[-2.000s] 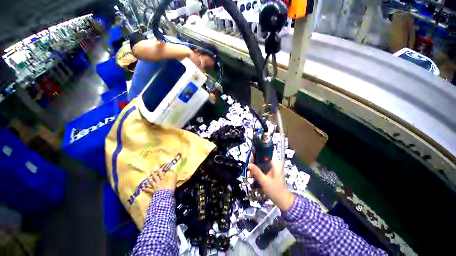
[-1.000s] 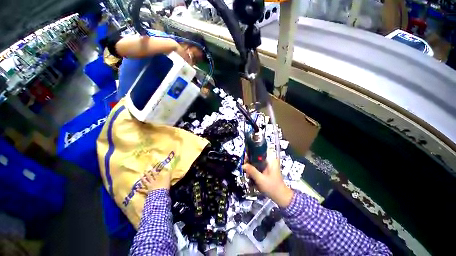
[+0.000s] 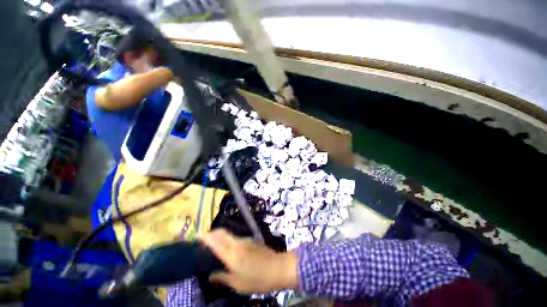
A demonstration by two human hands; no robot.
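My right hand [image 3: 249, 264] holds the dark teal-black power screwdriver [image 3: 174, 262] lying nearly sideways, its tip end pointing left and blurred. The screwdriver is over the yellow sack [image 3: 156, 210]. My left hand is hidden behind the screwdriver and right hand; only its checked sleeve shows at the bottom edge. Black parts [image 3: 231, 219] lie beside the sack, partly covered by my right hand. A pile of small white plastic parts [image 3: 294, 180] lies to their right.
A white box with a dark blue window [image 3: 174, 150] stands behind the sack. A person in blue [image 3: 120, 99] is behind it. A cardboard divider [image 3: 300, 123] and post [image 3: 258, 48] stand behind the white pile. A hose and cable cross the view. Small silvery bits lie on the ledge [image 3: 414, 186].
My right hand has moved left with the screwdriver, which has tipped from upright to sideways. My left hand has gone out of sight behind it. The camera view has shifted.
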